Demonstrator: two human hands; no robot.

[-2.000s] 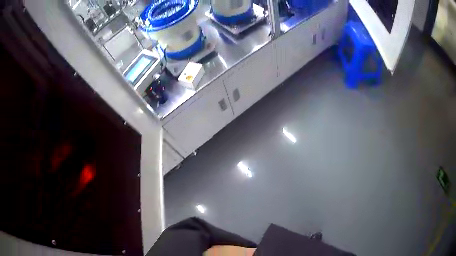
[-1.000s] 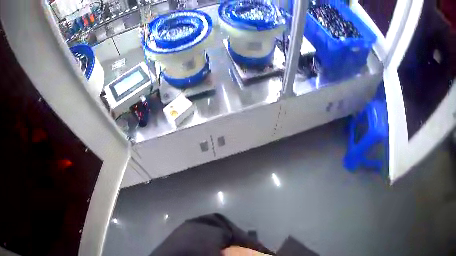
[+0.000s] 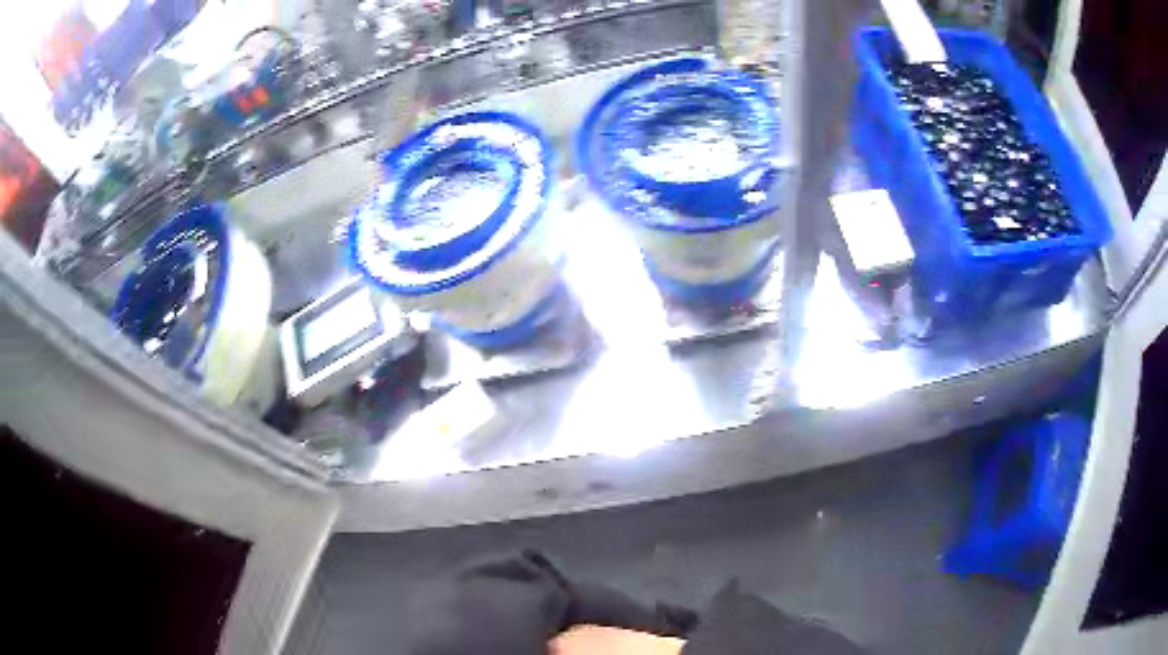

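Note:
Neither of my hands can be made out; a patch of bare skin between dark clothing shows at the bottom edge, and I cannot tell which body part it is. Two blue-rimmed vibratory bowl feeders, a middle one [image 3: 455, 211] and a right one [image 3: 685, 147], hold shiny small parts and stand upright on the metal deck. A third bowl feeder [image 3: 179, 301] at the left holds dark parts. A blue parts bin [image 3: 1012, 275] at the right holds many small black parts [image 3: 980, 154], with a pale strip over its far edge.
A tilted touch screen [image 3: 340, 329] and a glare-washed white box [image 3: 448, 422] stand near the deck's front left. Another white box [image 3: 872, 232] is beside the bin. Open guard doors flank the deck, left [image 3: 141, 467] and right [image 3: 1134, 397]. A blue stool [image 3: 1025, 499] stands on the floor below right.
The view has moved closer to the deck and turned rightward. The bin and the left bowl show more fully, and less floor is seen. No object has visibly been moved.

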